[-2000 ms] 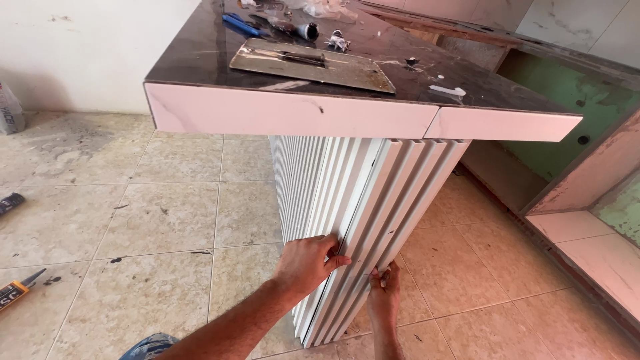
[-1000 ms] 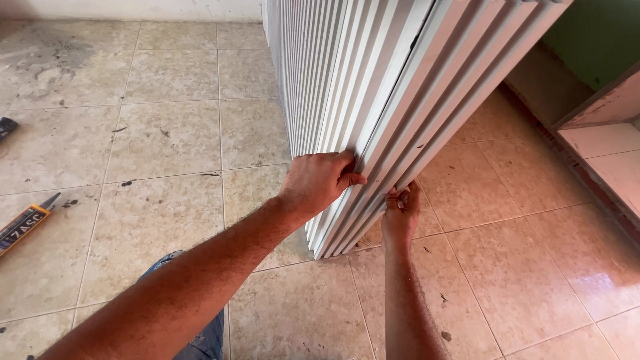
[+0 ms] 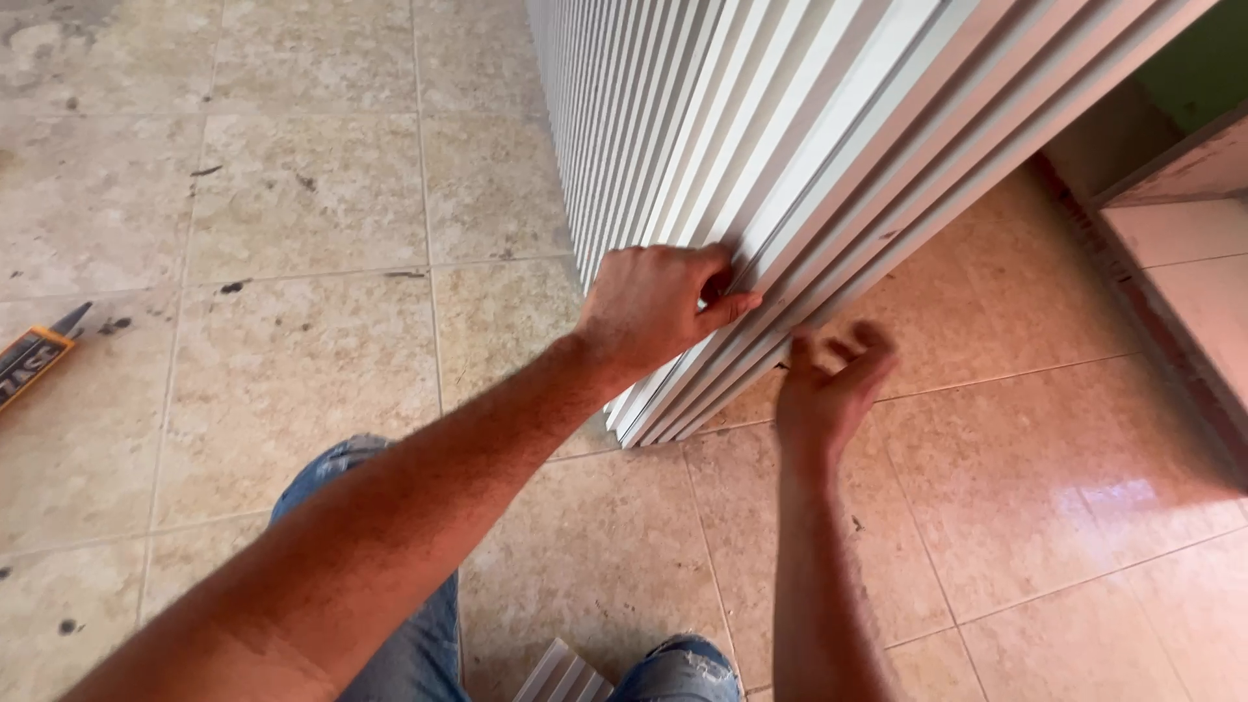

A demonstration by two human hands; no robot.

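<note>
A white fluted panel (image 3: 682,127) covers the long side of an upright structure, and a fluted strip (image 3: 907,146) covers its narrow end. A thin dark seam runs down the corner between them. My left hand (image 3: 663,302) rests on the panel beside that corner, its thumb over the seam and its fingers bent; it does not hold anything loose. My right hand (image 3: 838,380), slightly blurred, is at the strip's right edge with its fingers apart. Whether its thumb touches the edge cannot be told.
An orange and dark sealant cartridge (image 3: 34,361) with a nozzle lies on the tiled floor (image 3: 312,370) at left. A short fluted offcut (image 3: 561,675) lies between my knees. At right is a low built-in unit (image 3: 1170,234) with a rough ledge.
The view has tilted down from the countertop to the panel's foot. My right hand's fingers have come away from the strip's right edge. My left hand remains at the corner.
</note>
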